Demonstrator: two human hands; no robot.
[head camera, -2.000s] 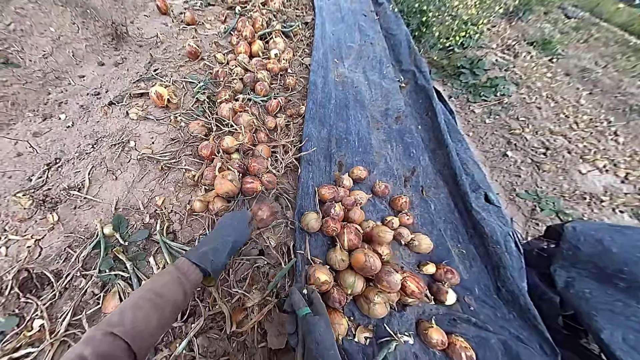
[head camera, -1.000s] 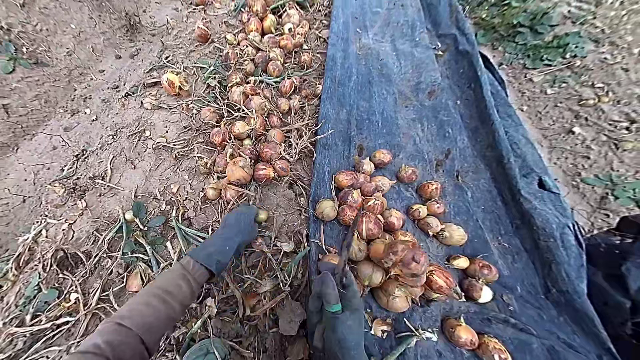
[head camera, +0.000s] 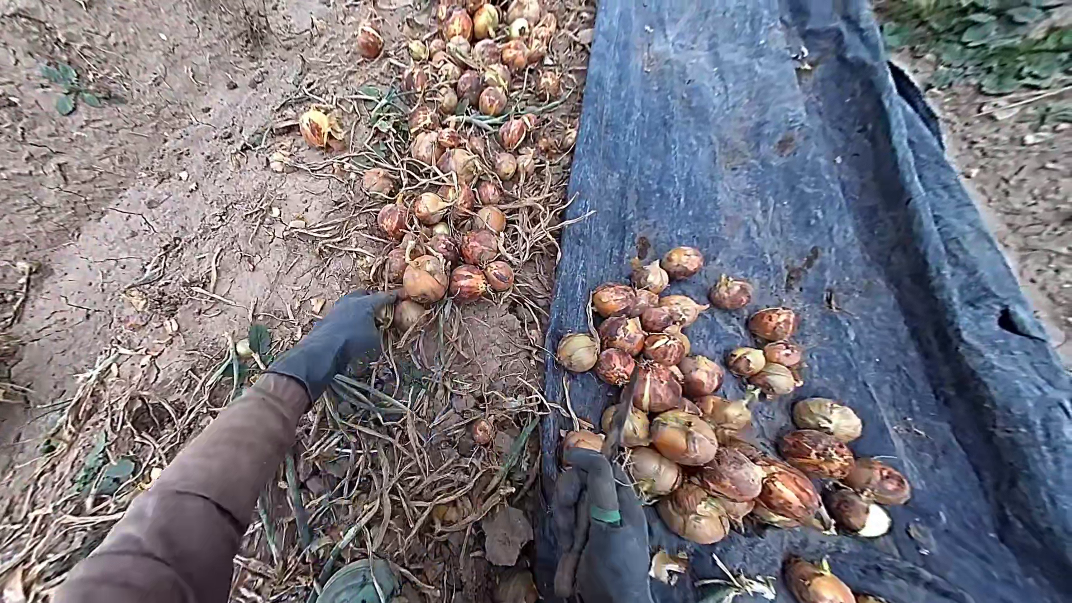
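My left hand (head camera: 339, 339), in a dark grey glove, reaches to the near end of a row of onions on the soil. Its fingertips touch a small tan onion (head camera: 409, 315), beside a larger brown onion (head camera: 425, 279); the thumb is hidden, so the grip is unclear. At the left edge of the dark blue ground sheet (head camera: 695, 159), my gloved right hand (head camera: 605, 523) is closed around a narrow, dark blade-like tool (head camera: 621, 419), whose handle is hidden. The blade rises against a heap of brown onions (head camera: 684, 437) on the sheet.
More onions (head camera: 469, 88) run up the soil on the left among dry stalks, with a split onion (head camera: 316, 128) apart from them. Dry stems and roots (head camera: 402, 477) cover the near soil. A raised fold (head camera: 946, 276) runs along the sheet's right side; green plants (head camera: 988, 38) grow beyond it.
My left hand has moved up to the near end of the onion row; one second ago a small onion was at its fingertips, nearer the sheet. My right hand stays by the heap.
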